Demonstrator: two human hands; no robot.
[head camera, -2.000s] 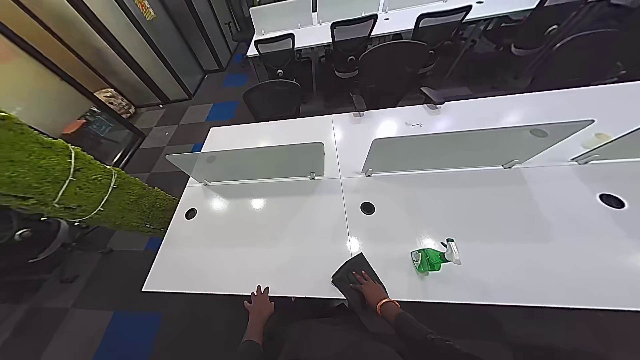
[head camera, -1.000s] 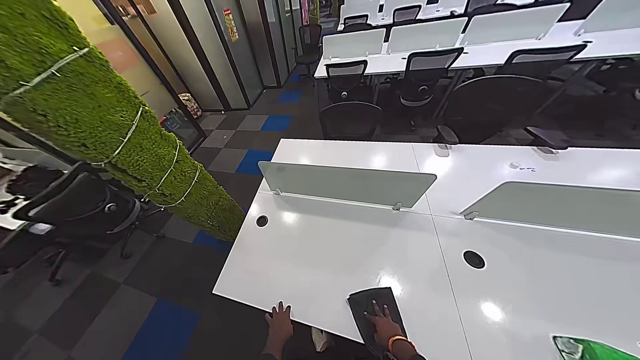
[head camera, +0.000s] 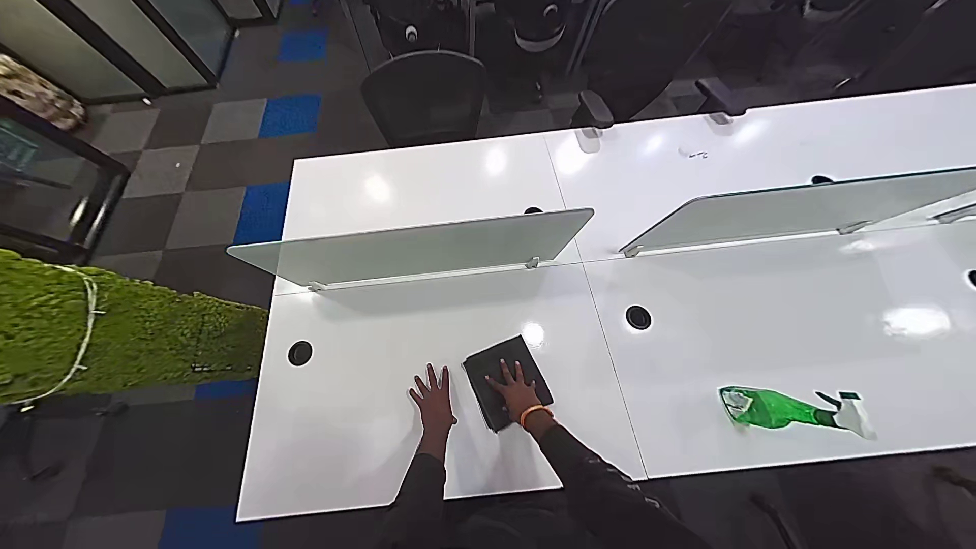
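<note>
My right hand (head camera: 518, 392), with an orange band at its wrist, presses flat with spread fingers on a dark folded cloth (head camera: 488, 366). The cloth lies on the white desk top (head camera: 366, 427), left of the seam between two desk sections. Just left of the cloth, my left hand (head camera: 435, 400) rests on the bare desk with its fingers apart, holding nothing. A green spray bottle (head camera: 785, 410) with a white and dark trigger head lies on its side on the desk section to the right.
Frosted glass dividers (head camera: 427, 248) stand along the middle of the desks. Round black cable grommets (head camera: 300, 353) sit in the top. Behind are black mesh chairs (head camera: 425, 95). A column covered in artificial grass (head camera: 137, 332) is at the left.
My left hand has moved from the desk's front edge farther onto the top. My right hand and the cloth have also moved farther in from that edge. The view has shifted a lot.
</note>
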